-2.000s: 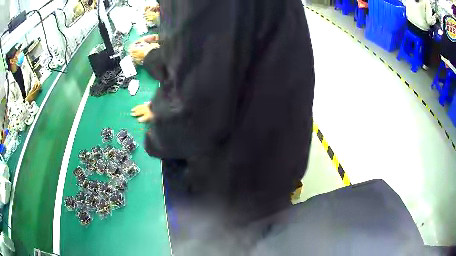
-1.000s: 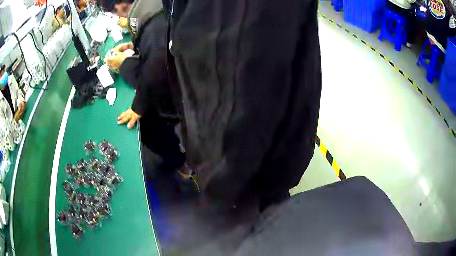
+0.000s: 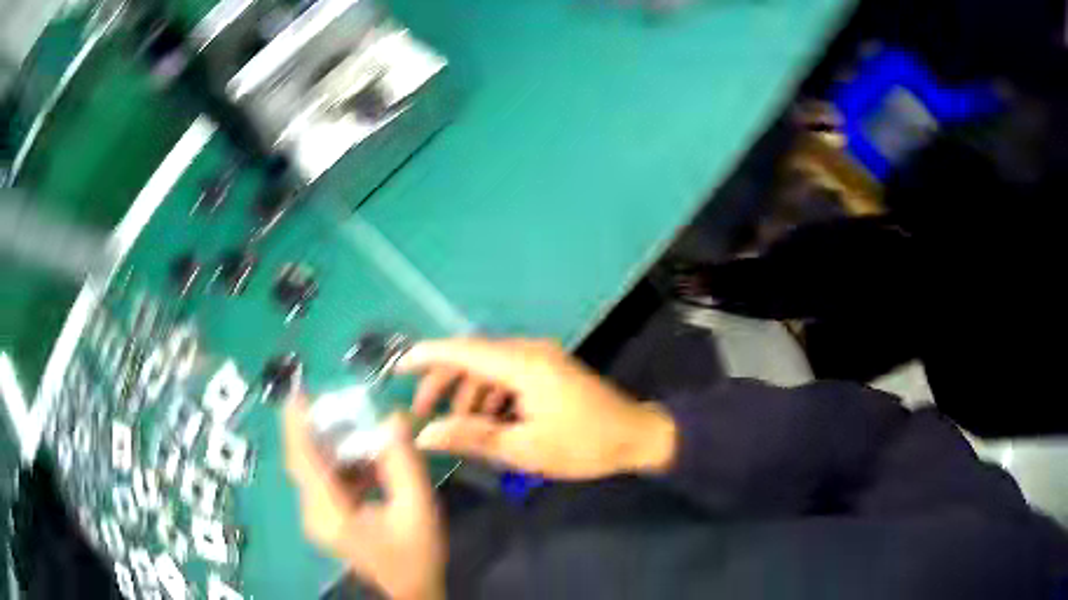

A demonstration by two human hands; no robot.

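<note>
The view is motion-blurred. My left hand [image 3: 369,504] holds a white-faced square housing [image 3: 348,424] between thumb and fingers, above the green bench. My right hand [image 3: 533,410] is just right of it, with thumb and index finger apart and nothing clearly between them. A black module [image 3: 375,348] is beside the right index fingertip; blur hides whether they touch. Another black module [image 3: 281,373] lies behind the left fingertips. Several more, including one dark module [image 3: 295,285], lie farther back on the mat.
Many white-faced housings [image 3: 211,475] are spread at left, near the white line [image 3: 152,199]. A pale screw feeder [image 3: 369,100] stands at the back. A blurred dark upright shape is left of it. A blue stool [image 3: 867,129] and dark-clothed legs are at right.
The view has swung away from the dark-clothed person and the pile of assemblies to another bench section. My two hands have come into view, the left with a housing.
</note>
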